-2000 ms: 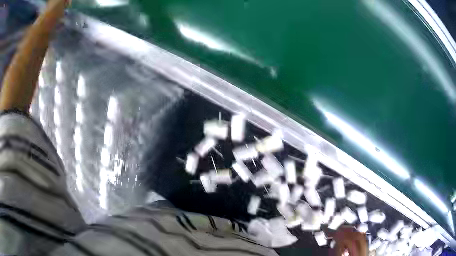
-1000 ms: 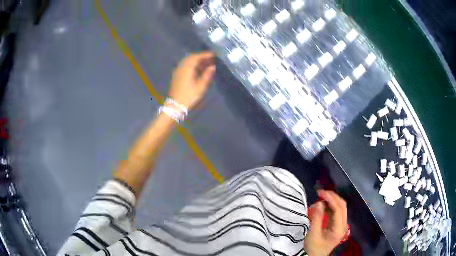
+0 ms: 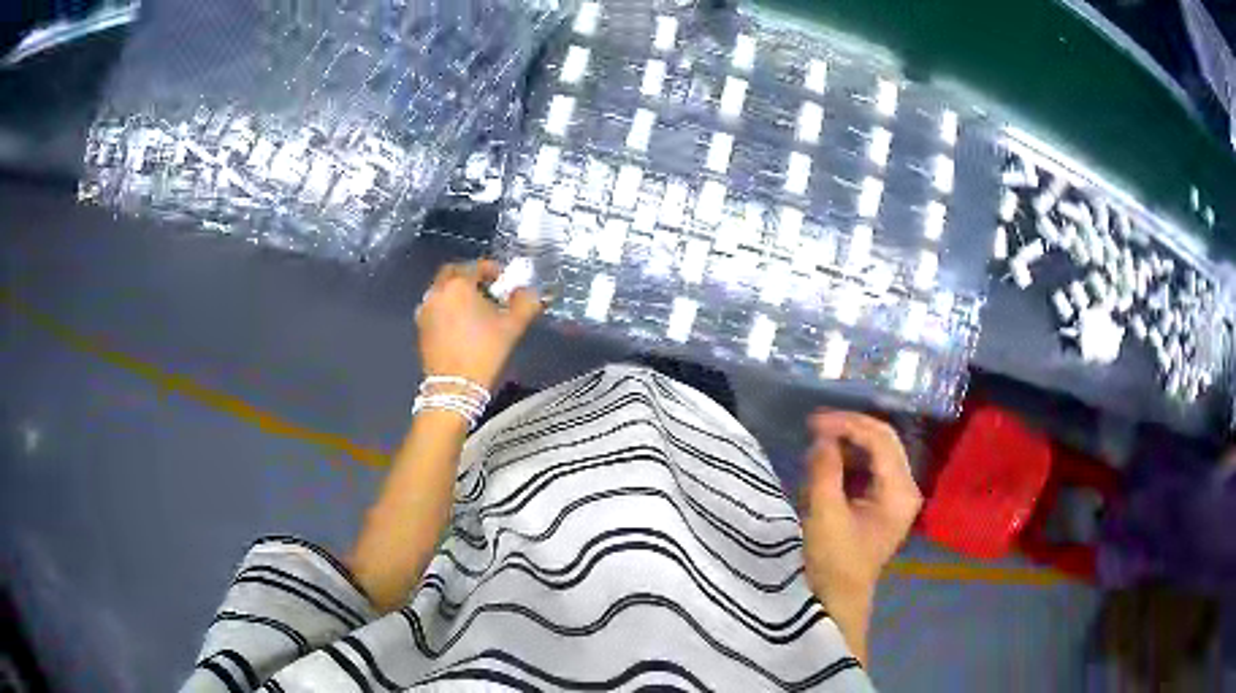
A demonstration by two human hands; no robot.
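Observation:
A clear tray (image 3: 969, 332) with rows of white units lies on the bench in front of me. My left hand (image 3: 468, 322) is at its near left corner, thumb and fingers around a white unit (image 3: 512, 279) there; whether they grip the unit or the tray edge cannot be told. My right hand (image 3: 862, 477) is off the bench, below the tray's near right part, with fingers loosely curled and apart, and nothing visible in it.
More clear trays (image 3: 292, 183) lie at the left. Loose white units (image 3: 1166, 305) and a crumpled white tissue (image 3: 1095, 333) lie at the right. The green conveyor (image 3: 1044, 75) runs behind. A red stool (image 3: 990, 481) stands at the right, beside part of a person (image 3: 1172, 521).
The view has swung left, showing more trays and the stool. My left hand has gone from over the floor to the tray's near left corner. My right hand stays beside my body.

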